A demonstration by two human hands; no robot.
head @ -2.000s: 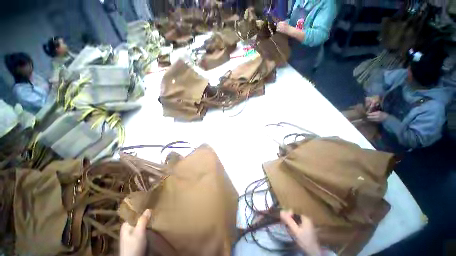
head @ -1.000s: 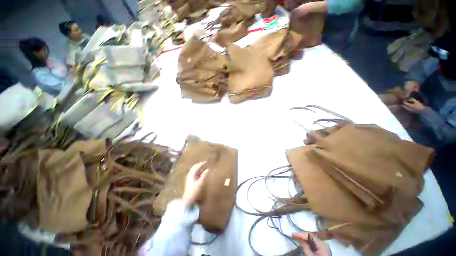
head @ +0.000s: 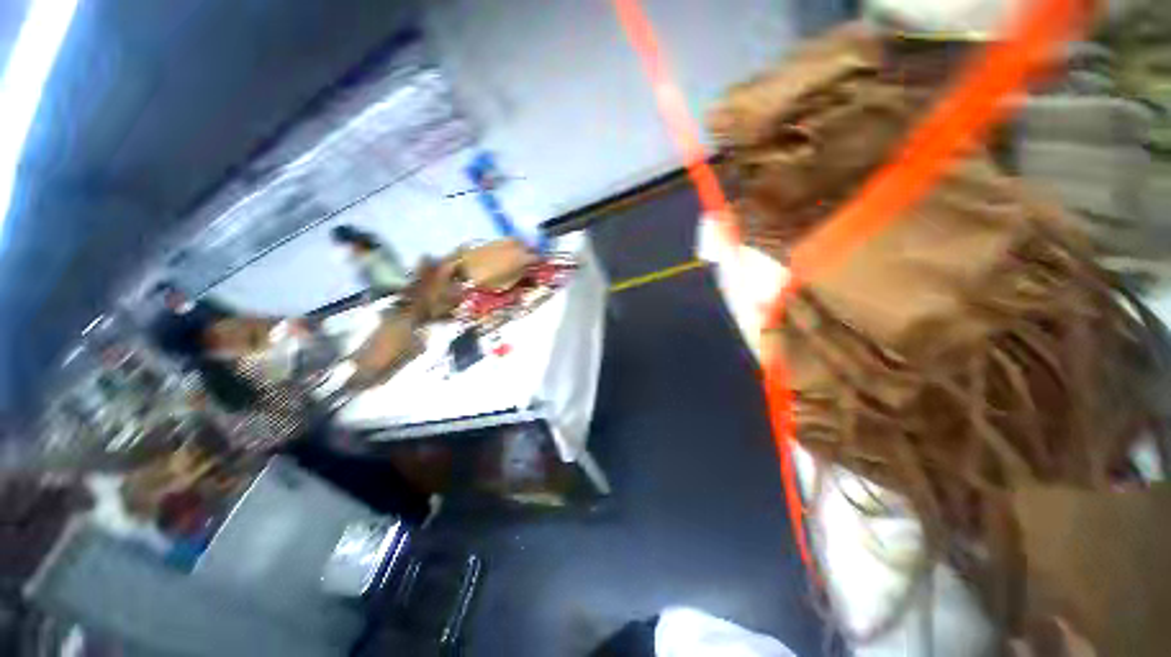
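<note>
A pile of tan-brown bags (head: 944, 263) lies on the white-covered table at the right, with many thin brown straps (head: 963, 398) tangled over its near side. A flat brown bag part (head: 1104, 552) shows at the bottom right corner. A bright orange cord (head: 873, 193) runs across the pile and down the table edge. Neither of my hands can be made out; a white shape (head: 719, 635) at the bottom edge may be my sleeve. The picture is tilted and blurred.
Another white-covered table (head: 565, 372) stands at centre-left, holding brown bags, red spotted pieces (head: 507, 298) and a small black item (head: 465, 349). People are behind and left of it. A grey box (head: 276, 526) stands lower left. Dark floor (head: 668, 372) lies between the tables.
The view has swung left and tilted. The bags in front of me, my hands and the worker at the right have left the picture; the orange cord and second table have come in.
</note>
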